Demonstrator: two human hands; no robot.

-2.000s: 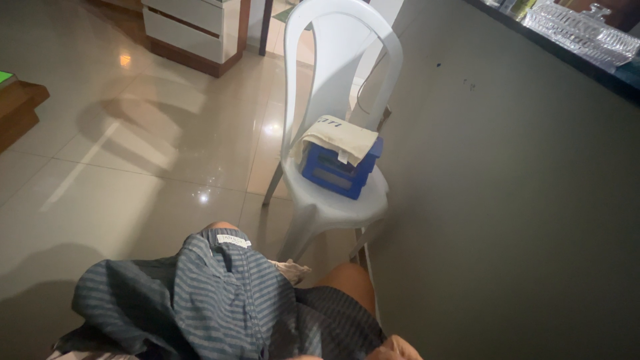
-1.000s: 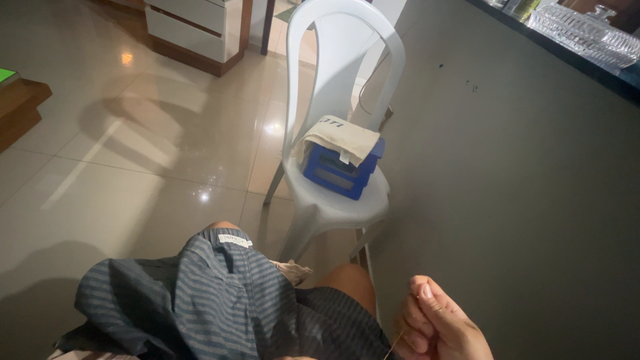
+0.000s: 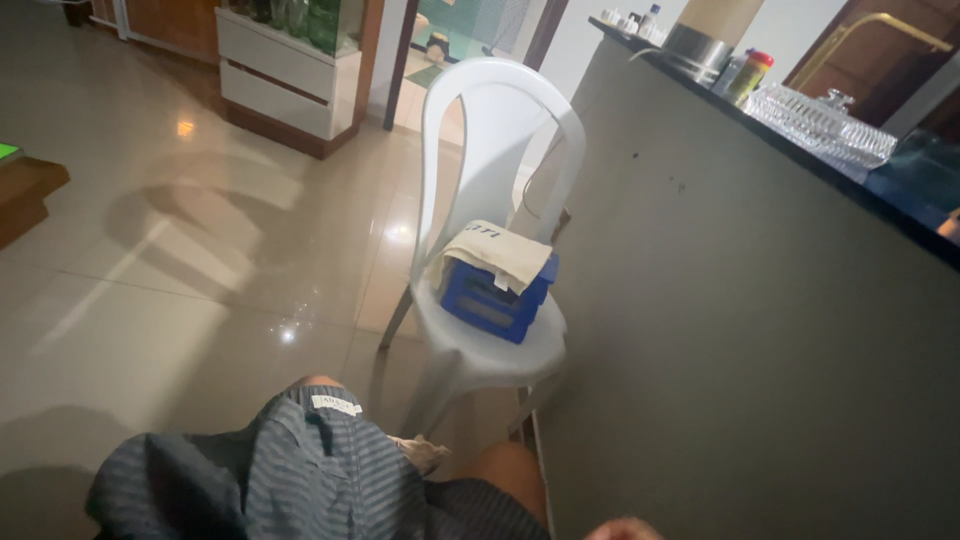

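Only a small part of my right hand [image 3: 624, 529] shows, at the bottom edge right of centre; its fingers and anything in them are cut off. My left hand is out of view. Striped dark grey-blue fabric [image 3: 330, 472] with a small white label lies across my lap, left of that hand. Beyond my knees stands a white plastic chair [image 3: 487, 360]. On its seat rests a blue plastic basket [image 3: 487, 307], with a folded cream cloth [image 3: 499, 251] bearing writing draped over its top.
A grey half-wall [image 3: 720, 322] rises close on the right. Its dark counter top [image 3: 885, 195] holds a cut-glass dish [image 3: 817, 127] and a red-capped jar [image 3: 750, 75]. A white drawer cabinet [image 3: 277, 82] stands at the back left, and a wooden piece [image 3: 26, 191] at the left edge.
One second ago my right hand was raised at the lower right, fingertips pinched together at what looks like a thin thread. It has since dropped mostly below the frame. The fabric and chair look unchanged.
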